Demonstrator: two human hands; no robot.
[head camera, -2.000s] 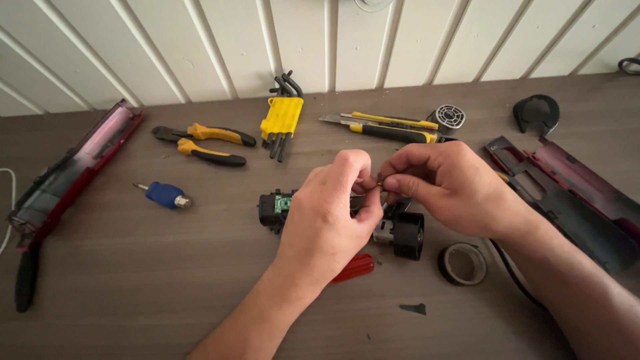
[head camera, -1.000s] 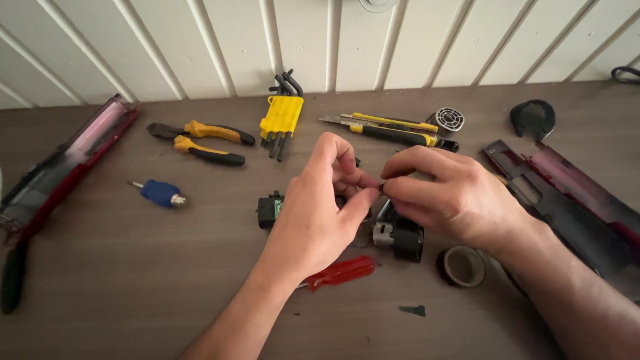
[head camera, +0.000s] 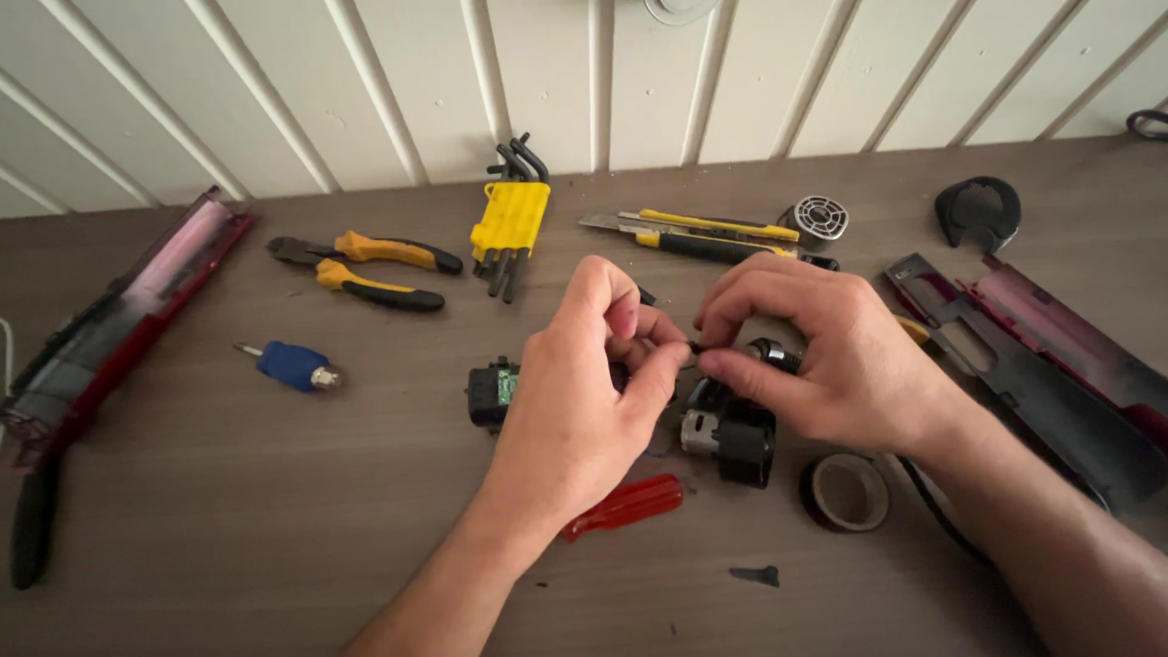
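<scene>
My left hand and my right hand meet fingertip to fingertip above the table. Between their thumbs and fingers is a small dark piece, perhaps a wire end; it is too small to tell. Below my right hand lies a small electric motor with a black round housing. A black part with a green circuit board is partly hidden behind my left hand. Under my left wrist lies a screwdriver with a red handle. A roll of tape sits below my right wrist.
Diagonal cutters, a hex key set in a yellow holder and utility knives lie toward the panelled wall. A blue stubby screwdriver is left. Red-and-black plastic housing halves lie at far left and right.
The fingers of both hands have shifted slightly around the small piece. The hands remain together over the parts.
</scene>
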